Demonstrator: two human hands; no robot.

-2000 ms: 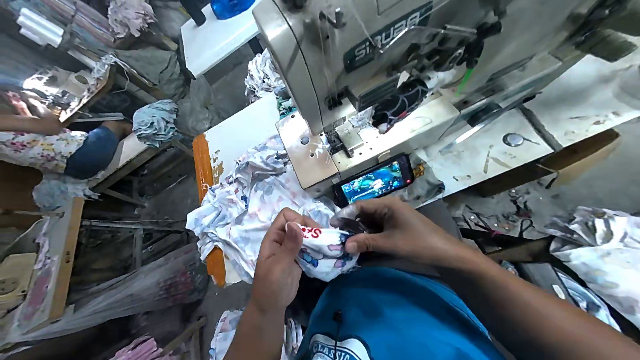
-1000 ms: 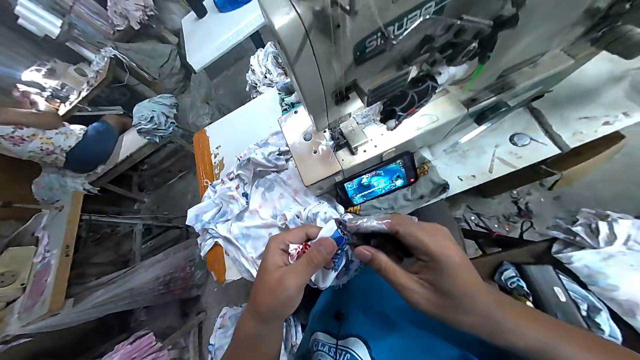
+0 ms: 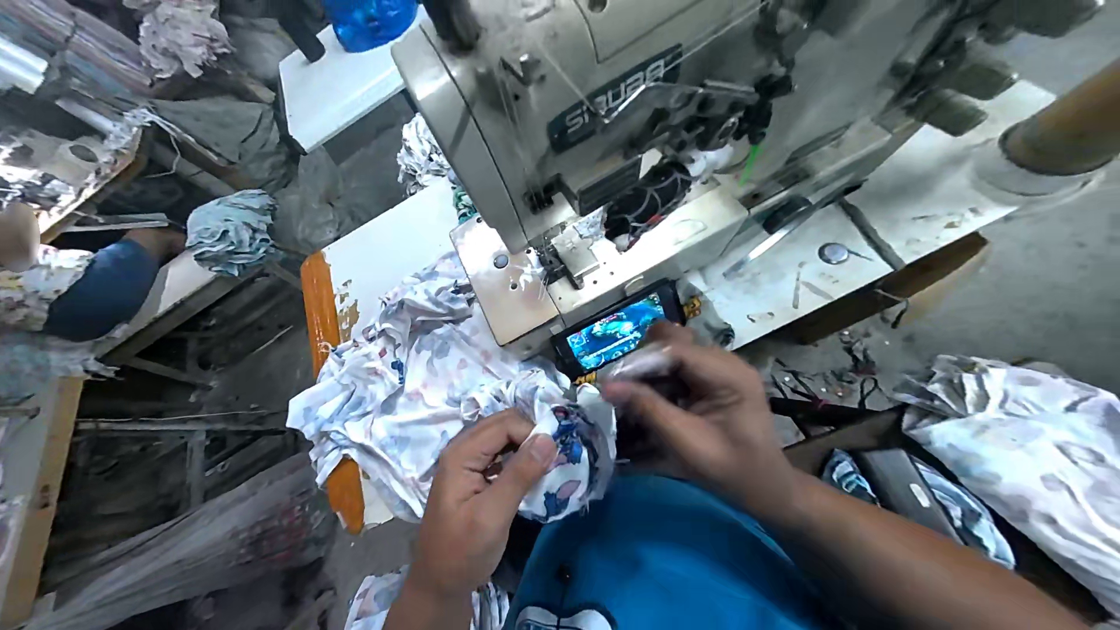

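My left hand (image 3: pixel 490 490) pinches the edge of white printed fabric (image 3: pixel 569 464) with blue and pink figures, held above my lap. My right hand (image 3: pixel 700 402) is just to its right, blurred, with its fingers bent near the fabric's upper edge; whether it grips any cloth is unclear. The rest of the fabric lies bunched on the white table, left of the needle plate of a Siruba sewing machine (image 3: pixel 507 280). A smartphone (image 3: pixel 612 332) with a lit screen leans along the machine's front edge, behind my right hand.
More printed cloth (image 3: pixel 1032 455) is piled at the right beside a dark box. The table's worn orange edge (image 3: pixel 320 302) is at the left. A person (image 3: pixel 96 289) sits farther left, near a bundle of light blue cloth (image 3: pixel 232 232). A blue container (image 3: pixel 369 22) stands on a white surface at the top.
The red print that showed between my hands two seconds ago is out of sight, and blue and pink figures face up. My right hand has moved apart from my left hand.
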